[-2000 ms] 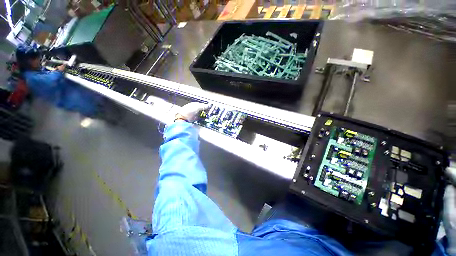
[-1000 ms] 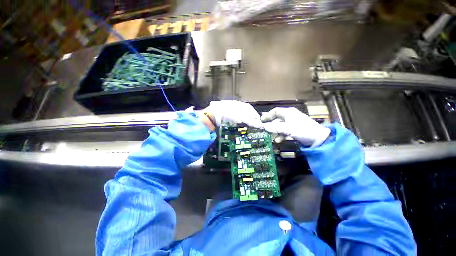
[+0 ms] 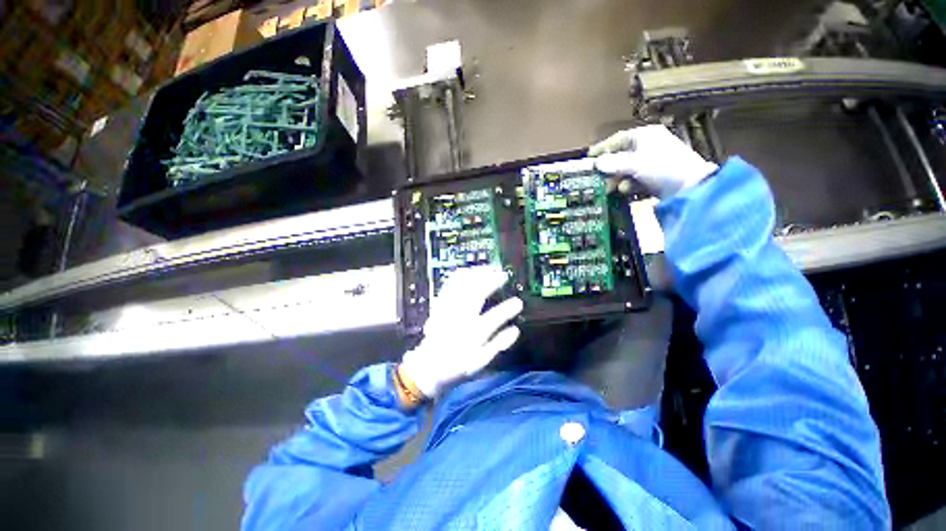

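Note:
A black carrier (image 3: 511,223) lies across the conveyor rails in front of me. One green circuit board panel (image 3: 462,230) sits in its left half. Another green panel (image 3: 568,233) is at its right half; whether it lies fully flat I cannot tell. My left hand (image 3: 467,330), white-gloved with an orange-brown wristband, lies over the left panel's lower end with fingers apart, hiding that end. My right hand (image 3: 651,161), also white-gloved, has its thumb and fingers closed at the right panel's top right corner.
A black tote (image 3: 244,171) full of green strips (image 3: 249,124) stands beyond the conveyor at upper left. Silver conveyor rails (image 3: 301,223) run left, and another rail section (image 3: 778,78) is at upper right. Dark perforated items lie low at right. Cartons are at the back left.
The green panel held in both hands has moved down onto the carrier's right half. My left hand has left its top edge and moved down-left over the other panel. My right hand stays at its top.

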